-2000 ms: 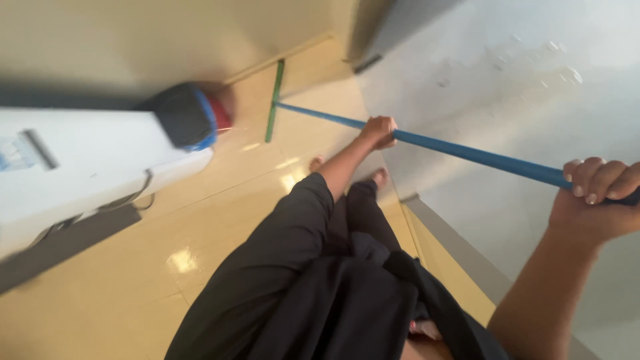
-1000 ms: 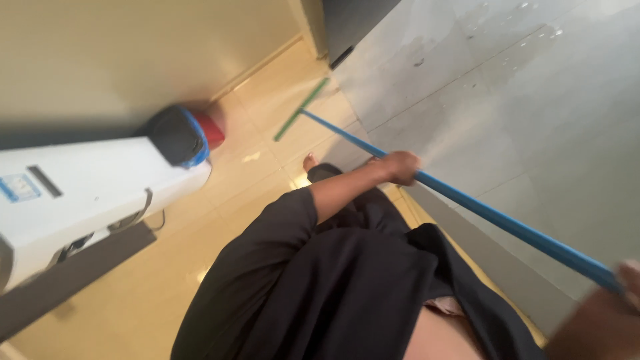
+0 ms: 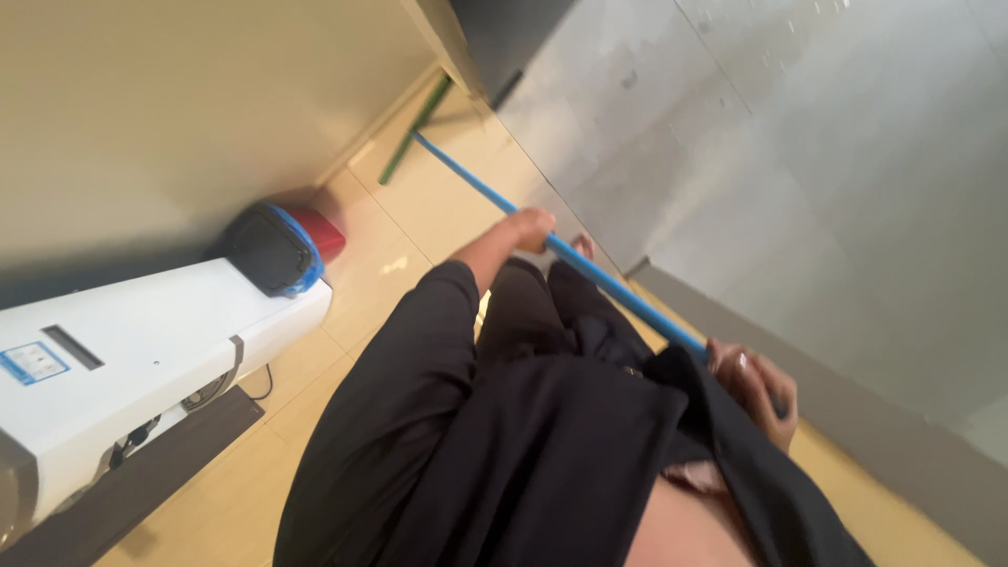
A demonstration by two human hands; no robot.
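Note:
A blue pole [image 3: 614, 290] runs from the upper left to the lower right across my body. At its far end a long, thin green crosspiece [image 3: 415, 130], like the head of a floor squeegee or flat mop, lies on the tan floor close to the wall's base. My left hand [image 3: 533, 228] is closed around the middle of the pole. My right hand [image 3: 754, 390] grips its near end, beside the dark cloth of my top. My bare feet show just beyond my left hand.
A white appliance [image 3: 157, 331] stands at left on a dark board [image 3: 173, 465], with a cord beside it. Beyond it is a black-lidded bin [image 3: 272, 248] with a blue liner, next to a red object [image 3: 319, 232]. Grey tiles [image 3: 787, 157] with wet-looking patches fill the right.
My right hand has come in from the right edge toward my body. The green head has moved to the corner by the wall and doorway edge. Both hands still hold the pole.

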